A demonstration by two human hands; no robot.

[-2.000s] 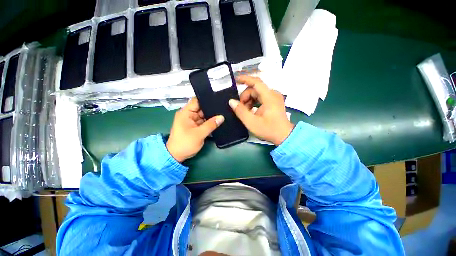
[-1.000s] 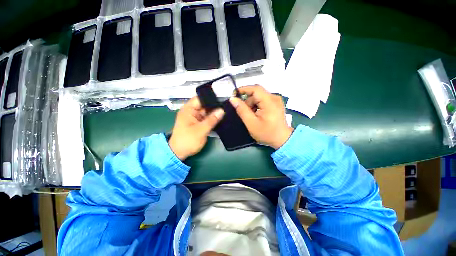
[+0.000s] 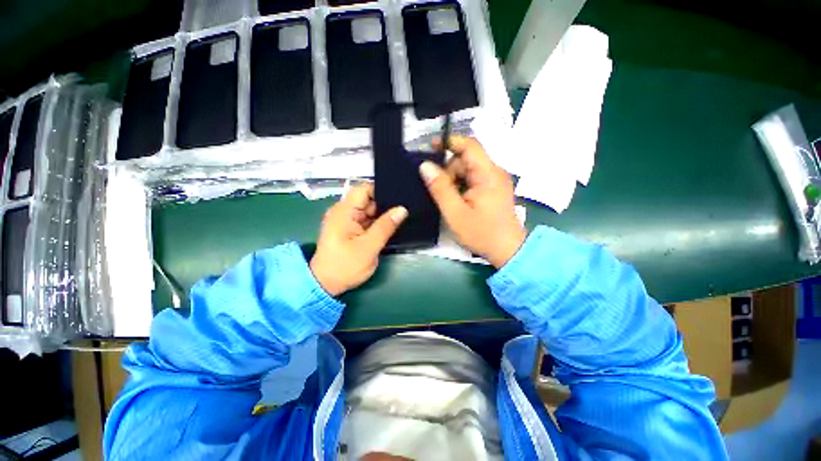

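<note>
A black phone case [image 3: 407, 194] is held between my two bare hands in front of me, above the green bench, its cutout end pointing away from me. It is blurred at the cutout end. My left hand [image 3: 354, 236] grips its left lower edge, thumb on the black face. My right hand [image 3: 474, 200] holds its right side near the cutout, thumb on the face. A thin dark edge shows at my right fingertips; whether it is the case rim or a separate piece I cannot tell.
A tray [image 3: 321, 76] of black cases lies ahead. Stacked clear trays [image 3: 67, 216] stand at far left. White sheets [image 3: 563, 117] lie right of the tray. A clear plastic bag [image 3: 790, 171] lies at the right bench edge. A brown carton [image 3: 761, 351] is below right.
The case has turned more upright and moved slightly away from me, after tilting in my hands. Both hands still hold it.
</note>
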